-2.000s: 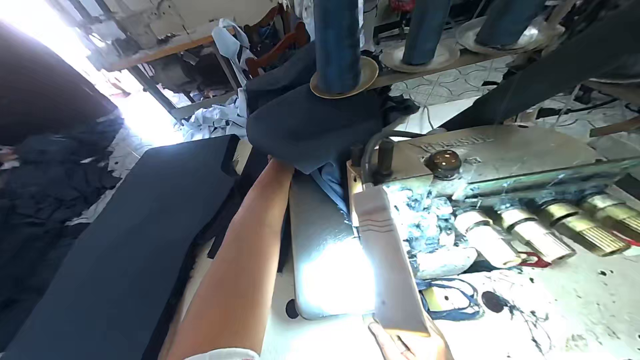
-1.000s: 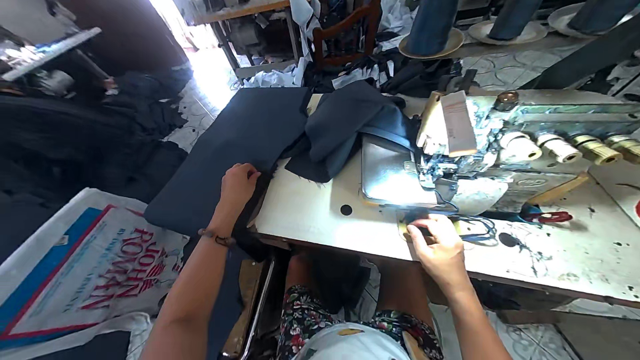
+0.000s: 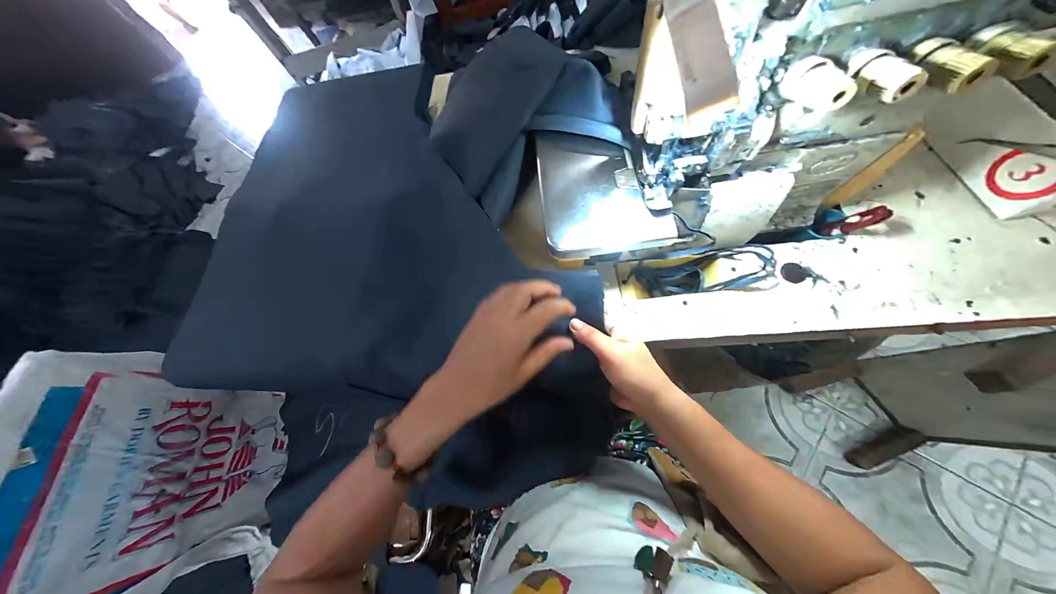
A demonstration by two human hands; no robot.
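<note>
A dark navy fabric panel (image 3: 355,223) lies across the left of the table and hangs over its front edge toward my lap. My right hand (image 3: 623,363) pinches the panel's right edge between thumb and fingers, just off the table's front edge. Close beside it, my left hand (image 3: 516,338) is over the cloth with fingers curved; whether it grips the fabric cannot be told. Above them, the overlock sewing machine (image 3: 676,165) has its metal plate (image 3: 594,198) bare in front. Another folded navy piece (image 3: 528,115) lies behind and left of the plate, up against the machine.
Thread trimmings (image 3: 701,272) lie on the white table (image 3: 907,280) below the machine. Red-handled scissors (image 3: 858,221) rest by its base. A printed white sack (image 3: 190,462) is at lower left, beside dark cloth heaps (image 3: 91,214). Thread tension knobs (image 3: 817,82) line the machine's front.
The navy panel now reaches over the front edge and my lap. My left hand has moved right, close to my right hand, which has left the tabletop near the trimmings and holds the panel's edge.
</note>
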